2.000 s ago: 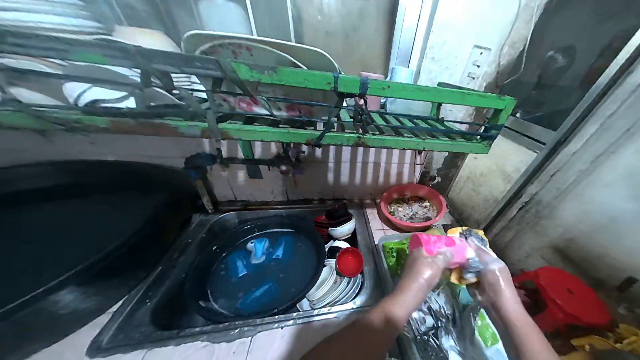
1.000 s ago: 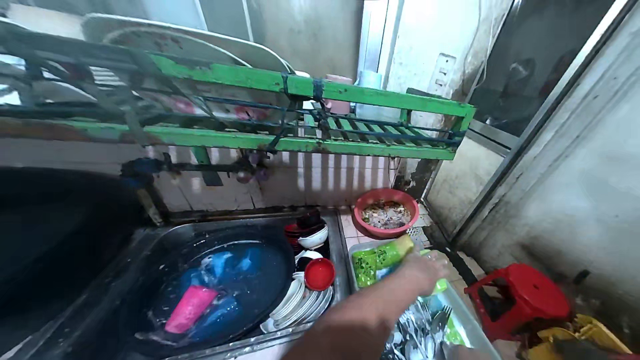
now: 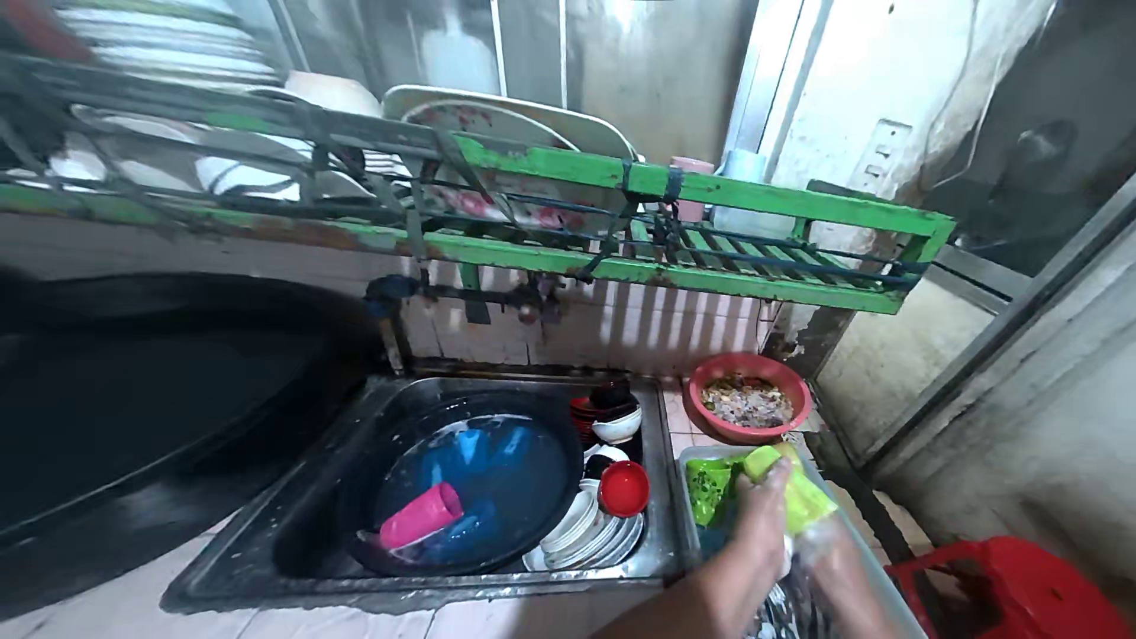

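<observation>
My left hand and my right hand are close together over a grey plastic tray on the right. Between them they hold a yellow-green cup; the fingers hide part of it, and the right hand is blurred. A light green plastic basket and metal cutlery lie in the tray. In the sink, a pink cup lies tilted in a black basin of water with blue things in it. Stacked white plates, a red bowl and a white bowl are beside the basin.
Behind the tray stands a red bowl of food scraps. A green rack with dishes spans the wall above the sink. A large black tub is at left, a red plastic stool at lower right.
The pink cup, in my hands two seconds ago, now lies in the black basin. Both hands have come together around the yellow-green cup above the tray.
</observation>
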